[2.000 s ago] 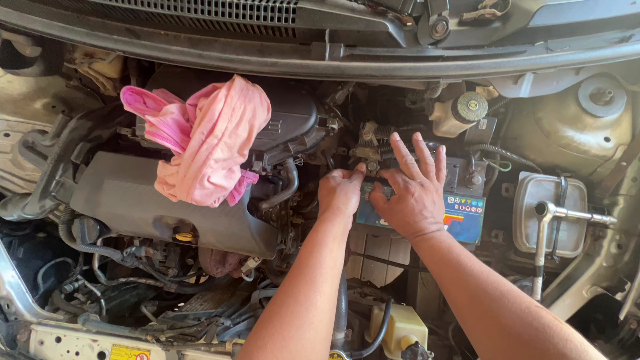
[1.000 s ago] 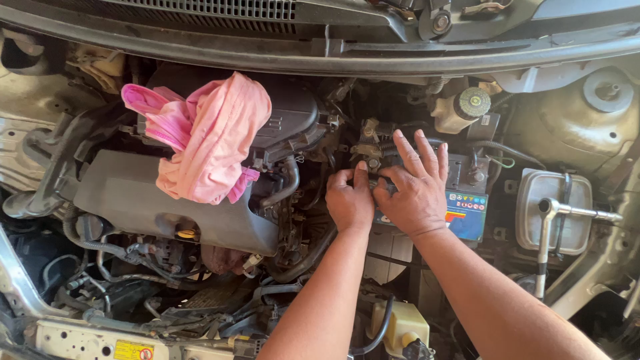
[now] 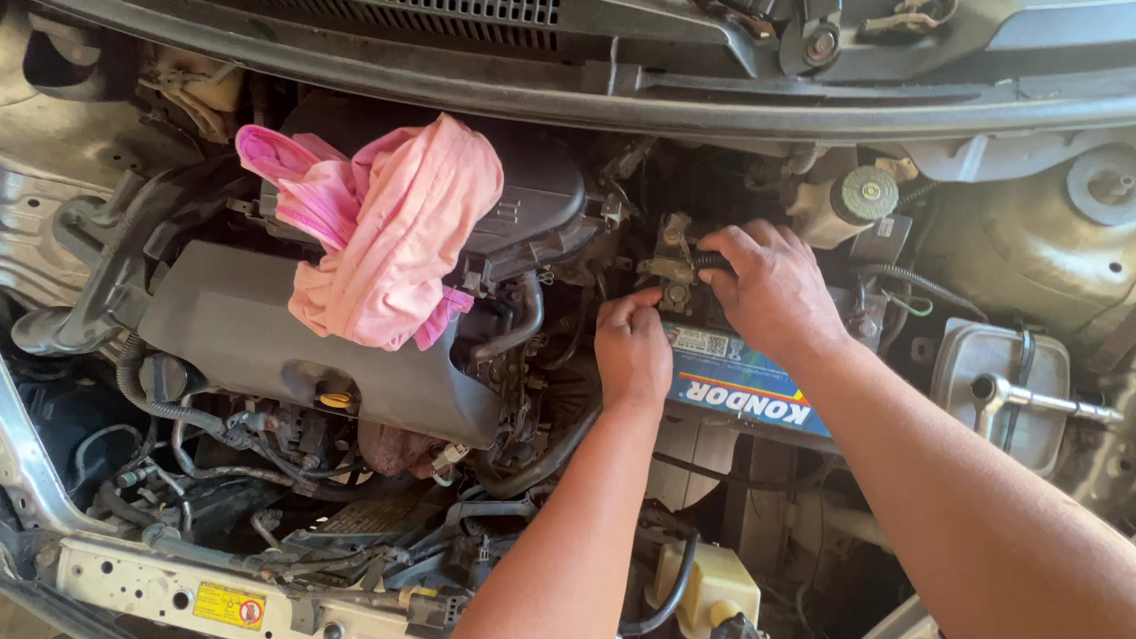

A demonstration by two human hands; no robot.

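Observation:
A Kondor car battery (image 3: pixel 745 377) with a blue label sits in the engine bay, partly under my forearm. At its left end is a metal battery terminal clamp (image 3: pixel 673 257) with a nut. My left hand (image 3: pixel 635 342) touches the clamp's lower edge with the index fingertip, its other fingers curled. Thumb and fingers of my right hand (image 3: pixel 772 275) close around a black corrugated cable sleeve (image 3: pixel 710 261) beside the clamp. The battery's other terminal (image 3: pixel 861 324) lies right of my right hand.
A pink cloth (image 3: pixel 399 240) rests on the black engine cover (image 3: pixel 257 328). At right, a ratchet with a socket (image 3: pixel 1047 399) lies across a grey metal lid (image 3: pixel 963 355). The brake fluid reservoir (image 3: pixel 825 213) stands behind my right hand; a yellowed plastic reservoir (image 3: pixel 710 586) is near the front.
My right hand has moved up from the battery's near edge to the cable sleeve, uncovering the label and clamp nut. My left hand's index finger now extends to the clamp.

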